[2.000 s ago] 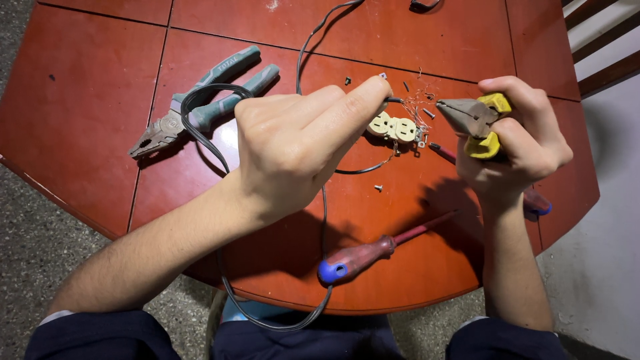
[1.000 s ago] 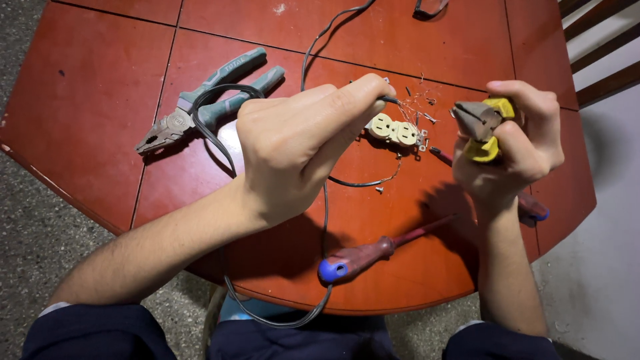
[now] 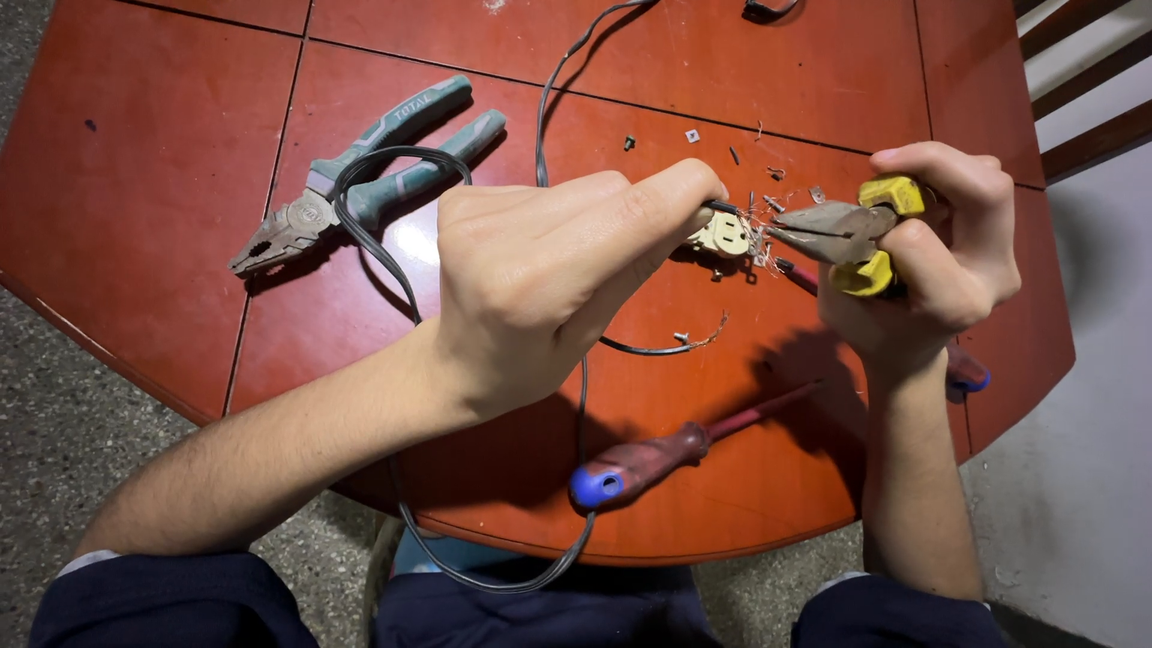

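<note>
Between its thumb and forefinger my left hand [image 3: 549, 279] pinches the end of a black electrical wire [image 3: 723, 208], whose fine bare strands fan out past the fingertips. My right hand [image 3: 936, 261] grips diagonal cutting pliers [image 3: 832, 229] with yellow handles, the jaws slightly parted beside those strands. Whether they touch is unclear. A cream electrical outlet [image 3: 725, 236] lies on the table beyond my left fingertips, partly hidden. Below it, a second wire end [image 3: 652, 349] with bare copper strands rests near a small screw [image 3: 681, 337].
Combination pliers [image 3: 310, 216] with green-grey handles lie at the left under a black cable loop [image 3: 382, 256]. A red-and-blue screwdriver [image 3: 643, 465] lies near the front edge of the red table [image 3: 144, 198]. Another screwdriver [image 3: 967, 371] is partly behind my right hand. Small metal parts and wire scraps lie around the outlet.
The cutting pliers in my right hand have moved left, close to the wire strands at my left fingertips. My left hand keeps its pinch on the wire.
</note>
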